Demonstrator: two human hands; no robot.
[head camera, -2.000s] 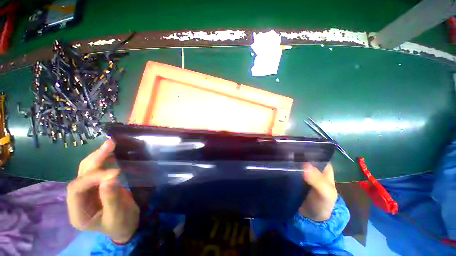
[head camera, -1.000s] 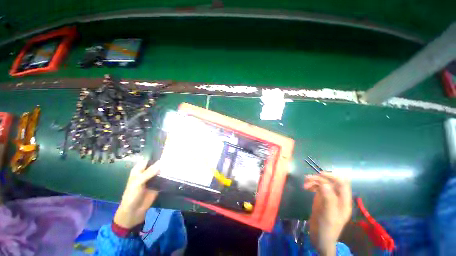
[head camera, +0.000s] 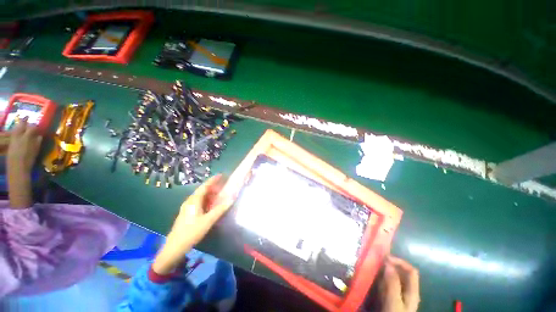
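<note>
The open tablet (head camera: 299, 213) lies in the red-orange foam frame (head camera: 372, 250), electronics up, with strong white glare over its battery area. The frame sits tilted on the green bench. My left hand (head camera: 194, 220) grips the frame's left border, fingers at the tablet's left edge. My right hand (head camera: 401, 285) is at the frame's lower right corner, fingers bent, cut off by the bottom edge; whether it holds anything is hidden. The tweezers do not show.
A pile of black flex cables (head camera: 177, 137) lies left of the frame, a gold-orange flex bundle (head camera: 69, 137) further left. White paper (head camera: 376, 157) lies behind the frame. Two open tablets (head camera: 105, 38) (head camera: 210, 56) are on the conveyor. Another person's hand (head camera: 23, 152) is at far left.
The tablet was held up, then lowered at a tilt into the foam frame, and now lies within it. My right hand moved from the tweezers to the frame's corner. The view has shifted left.
</note>
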